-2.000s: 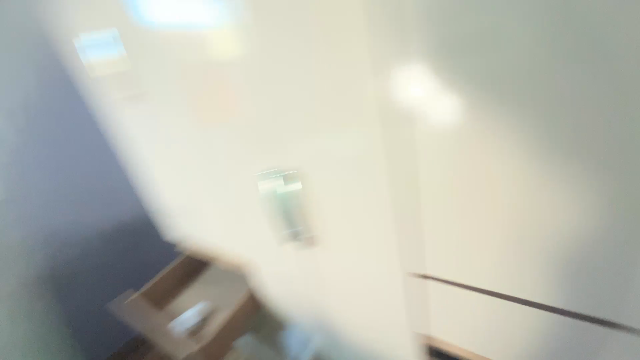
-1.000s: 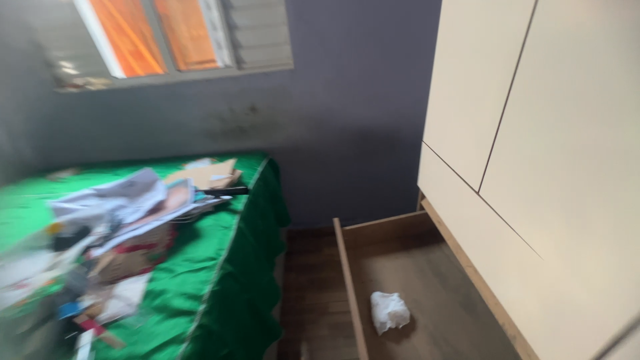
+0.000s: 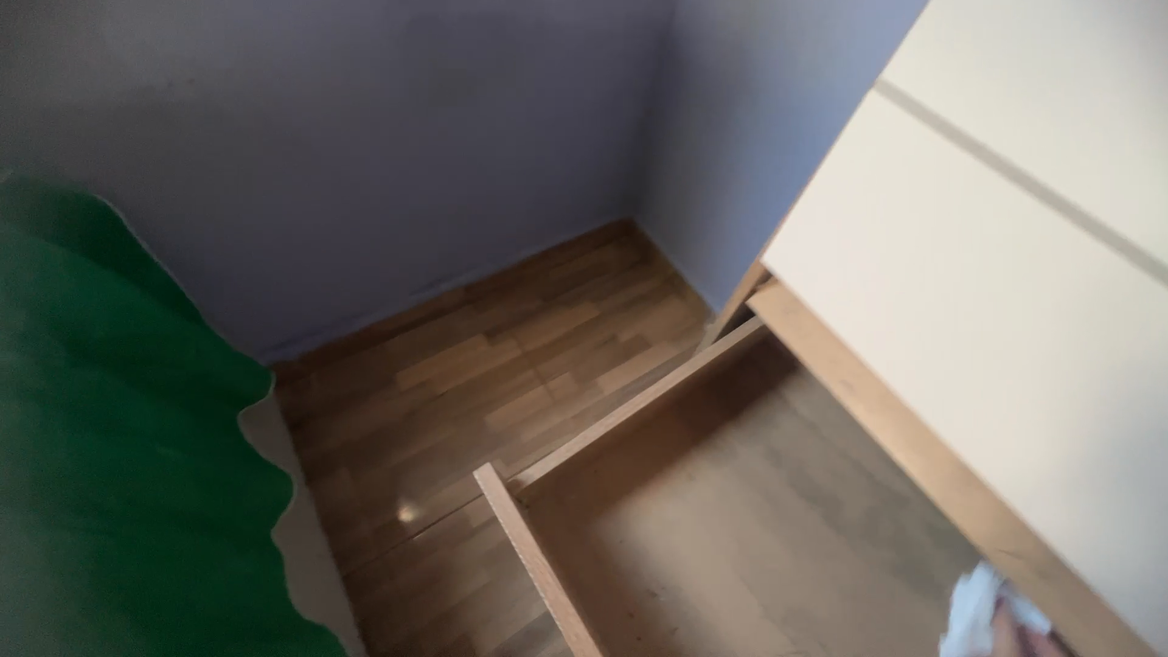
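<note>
At the lower right edge of the head view, part of a hand [image 3: 1024,636], blurred and seemingly my right, grips a crumpled white cloth or tissue [image 3: 973,610]. The cloth is over the near right part of a pulled-out wooden drawer [image 3: 748,511], close to the cabinet's lower rail. Dust and small specks lie on the drawer's bottom. My left hand is out of the frame.
A cabinet with cream doors [image 3: 949,274] rises on the right above the drawer. On the left hangs a green cloth cover [image 3: 119,438] with a scalloped edge. Wooden flooring [image 3: 438,420] runs between them to a purple-grey wall [image 3: 411,155].
The view has swung down toward the drawer. A crumpled white piece lay in the drawer one second ago; now a white cloth or tissue is held in the hand.
</note>
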